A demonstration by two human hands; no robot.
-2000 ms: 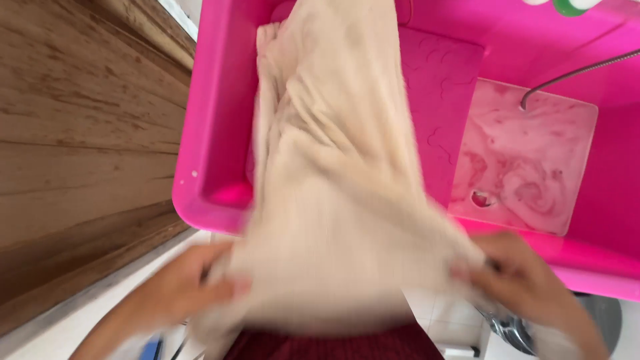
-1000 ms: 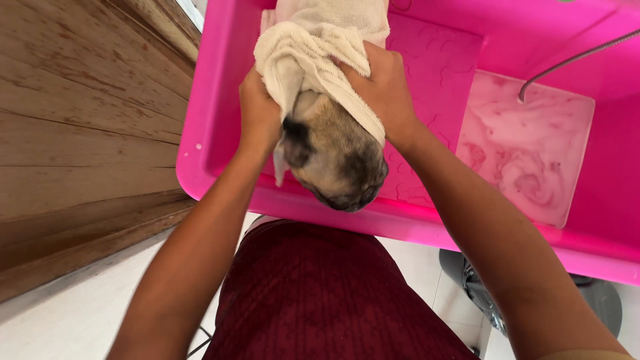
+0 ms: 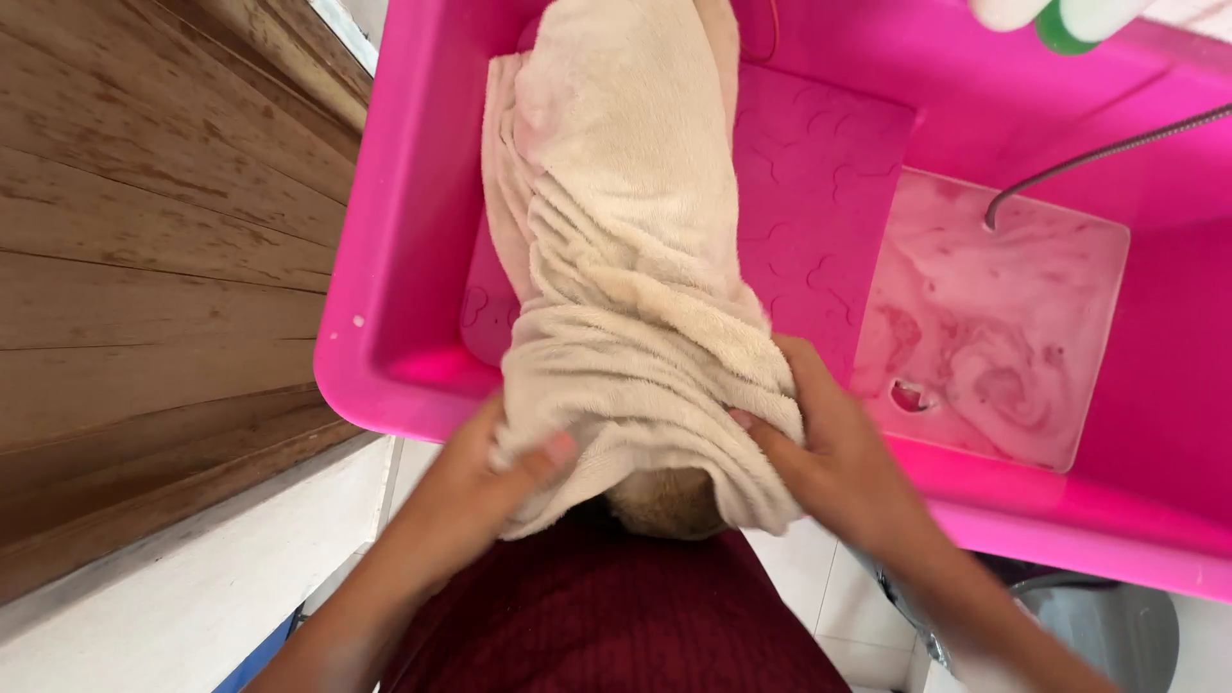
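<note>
A cream towel (image 3: 635, 241) is draped over a dog (image 3: 669, 500), of which only a patch of tan and dark fur shows at the towel's lower edge, by the dark red garment I wear. My left hand (image 3: 500, 472) is on the towel's left side, thumb on top and fingers hidden beneath the folds. On the right side, my right hand (image 3: 818, 433) grips the gathered cloth between thumb and fingers. The covered body stands or lies in a pink plastic tub (image 3: 385, 404), its head end over the near rim.
Milky liquid (image 3: 991, 318) fills a recess at the tub's right, with a metal hose (image 3: 1107, 149) reaching into it. Wooden boards (image 3: 164, 241) stand at the left. Below the tub at the lower right is a grey bin (image 3: 1107, 626). White and green objects (image 3: 1068, 24) sit at the far edge.
One second ago the dog's head was uncovered, with both hands at the towel around its neck. Now the towel covers most of the head, and both hands are nearer my body.
</note>
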